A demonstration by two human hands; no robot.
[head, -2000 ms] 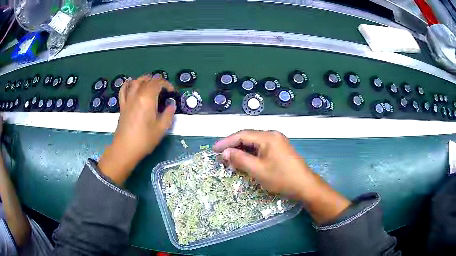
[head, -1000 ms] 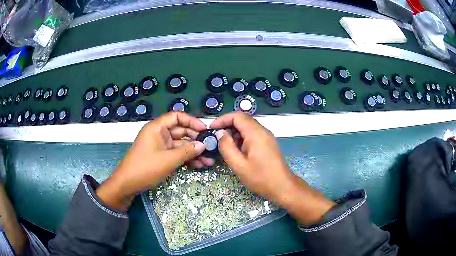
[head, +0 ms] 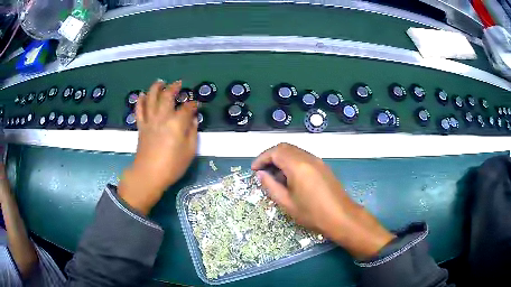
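Observation:
My left hand (head: 165, 132) is over the belt, palm down with its fingers apart, above several black discs with grey centres that it partly hides. One disc (head: 200, 119) shows beside its thumb side. My right hand (head: 300, 182) is above the upper right part of the clear plastic tray (head: 193, 255). Its thumb and index fingertips are close together, and I cannot tell whether a tiny piece is between them. The tray is heaped with tiny pale yellow-green pieces (head: 241, 230).
More black discs (head: 281, 116) lie in loose rows on the green belt. A white rail (head: 336, 144) runs along its near side. Two tiny pieces (head: 213, 165) lie behind the tray. Plastic bags (head: 73, 31), a blue packet (head: 33, 56) and a white pad (head: 442, 44) lie beyond. A person's arm (head: 15, 224) is at left.
A second ago both hands held a black disc together over the tray's back edge. My left hand has moved forward and left over the belt, and my right hand has moved over the tray.

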